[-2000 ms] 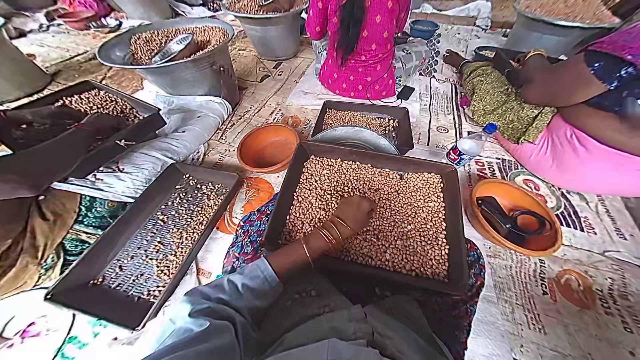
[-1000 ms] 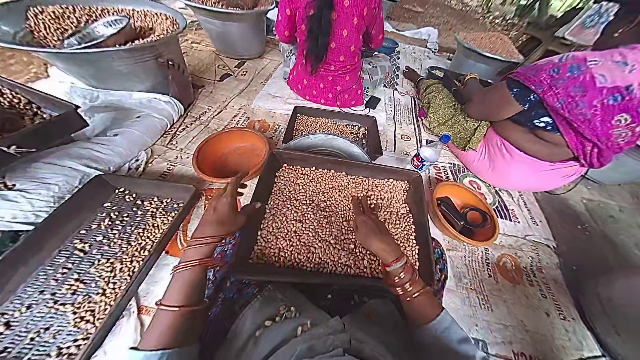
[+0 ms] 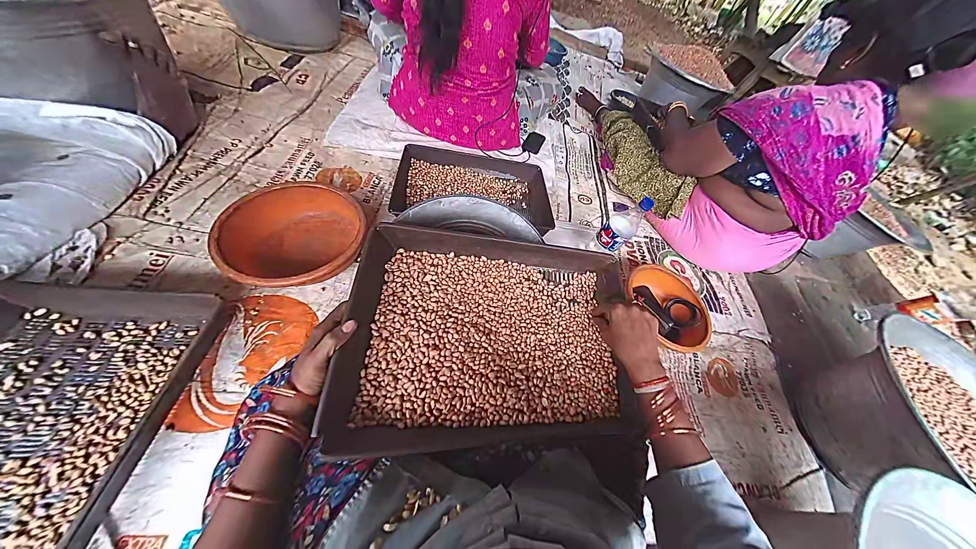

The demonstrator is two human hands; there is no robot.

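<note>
A dark rectangular tray (image 3: pixel 488 438) full of light brown nuts or seeds (image 3: pixel 488 343) rests over my lap. My left hand (image 3: pixel 324 354) grips its left wall, thumb near the rim. At the right wall is my right hand (image 3: pixel 629 332), fingers bent over the inner edge beside the nuts; whether it grips the wall is unclear. An orange bowl (image 3: pixel 290 232) stands beyond the tray's left corner. To the right, a smaller orange bowl (image 3: pixel 698 335) holds a black object (image 3: pixel 671 313). Loose nuts (image 3: pixel 419 507) lie on the grey cloth of my lap.
Another tray (image 3: pixel 145 419) of nuts lies at left, and a smaller one (image 3: pixel 545 202) ahead, behind a metal dish (image 3: pixel 473 213). A bottle (image 3: pixel 621 227) lies near the right bowl. Two people sit ahead and at right. Metal tubs (image 3: pixel 831 412) stand at the right edge.
My right hand has moved from over the nuts to the tray's right wall. My left hand, raised near the left rim one second ago, now holds that side. The view has shifted right.
</note>
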